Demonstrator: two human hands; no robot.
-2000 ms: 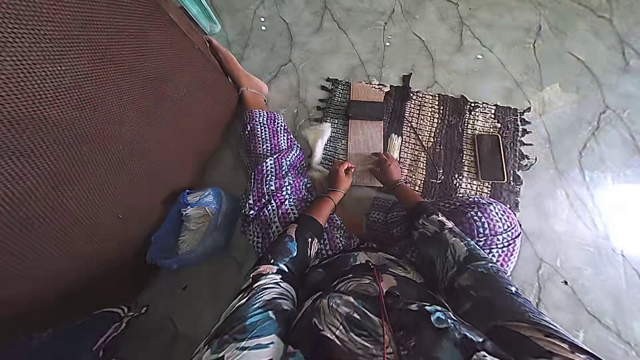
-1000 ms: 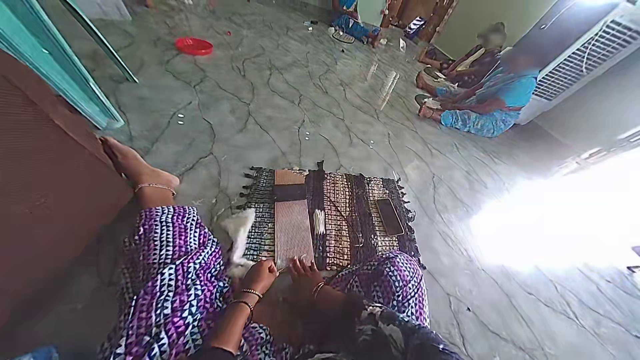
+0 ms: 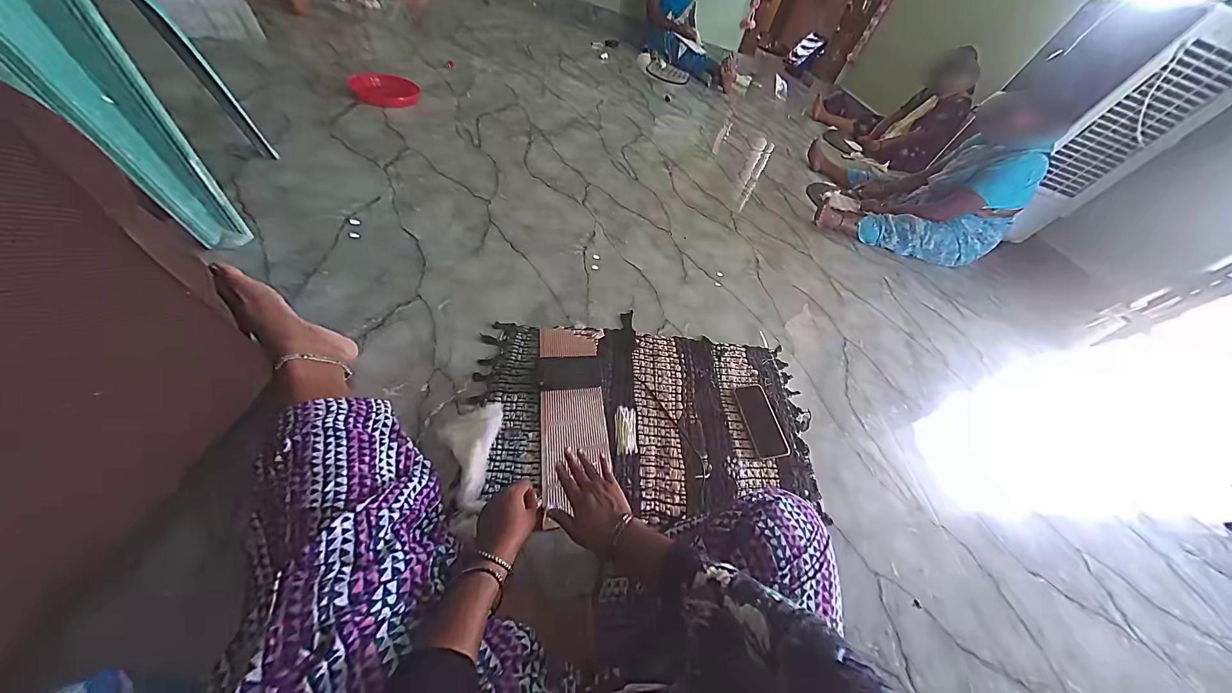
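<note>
A ribbed, light brown board (image 3: pixel 575 423) with a dark band (image 3: pixel 570 372) across its upper part lies on a woven, fringed mat (image 3: pixel 659 375). My right hand (image 3: pixel 589 499) rests palm down on the board's near end, its fingers spread. Just left of it, my left hand (image 3: pixel 512 515) is curled with thumb and fingers together at the board's near left corner; whether something thin is pinched there is too small to tell. White cotton-like fluff (image 3: pixel 474 448) lies by the mat's left edge. A bundle of thin white sticks or wicks (image 3: pixel 627 430) sits right of the board.
A smartphone (image 3: pixel 761 422) lies on the mat's right part. My outstretched leg (image 3: pixel 346 500) is at the left, beside a brown textured surface (image 3: pixel 106 385). Farther off are a red tray (image 3: pixel 384 89), a teal frame (image 3: pixel 115 115) and several people seated on the floor, one in blue (image 3: pixel 948 202).
The view has tilted up and shows more of the room. My right hand now lies flatter on the board, with its fingers more spread than two seconds ago.
</note>
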